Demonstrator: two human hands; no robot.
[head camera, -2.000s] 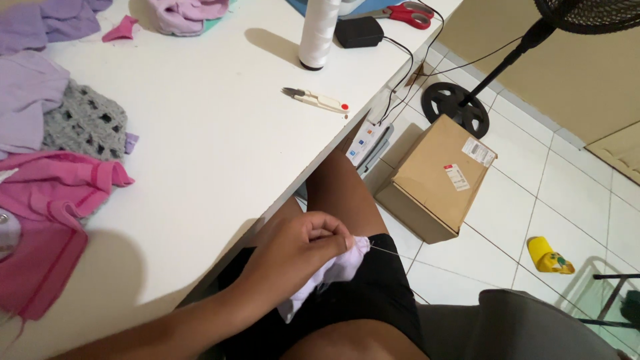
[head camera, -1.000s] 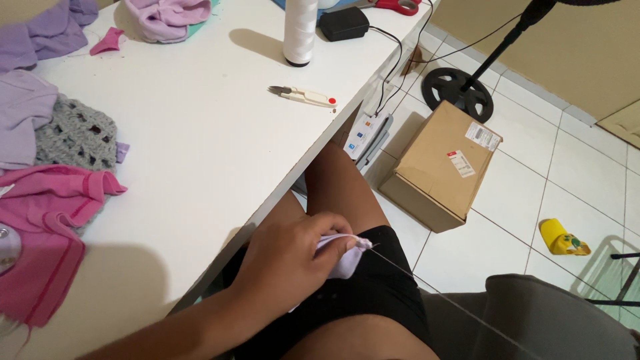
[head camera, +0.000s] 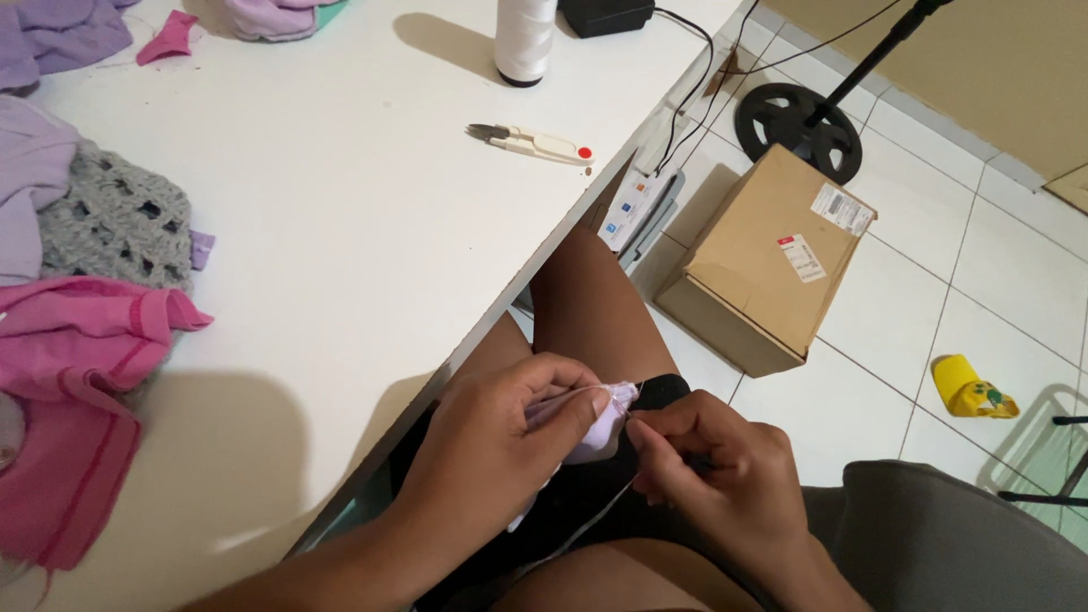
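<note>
Over my lap, my left hand (head camera: 518, 433) pinches a small piece of lilac fabric (head camera: 595, 438) with a gathered edge between thumb and fingers. Right beside that edge, the thumb and forefinger of my right hand (head camera: 714, 459) are pinched together at the thread; a needle there is too small to make out. A length of white thread (head camera: 586, 523) hangs from the right fingers toward my lap. On the white table lie thread snips (head camera: 531, 144) with a pale handle and a red dot, and a cone of white thread (head camera: 524, 42) stands behind them.
Pink fabric (head camera: 85, 365), a grey crocheted piece (head camera: 123, 217) and lilac cloth (head camera: 34, 178) lie along the table's left side. Beyond the table edge are a cardboard box (head camera: 765, 263), a fan base (head camera: 799, 127), cables, a power strip (head camera: 633, 204), a yellow item (head camera: 969, 387) and a grey chair (head camera: 943, 535).
My right hand, out of view in both earlier frames, is now at the edge of the lilac fabric. The thread that stretched taut toward the lower right a second ago now hangs slack.
</note>
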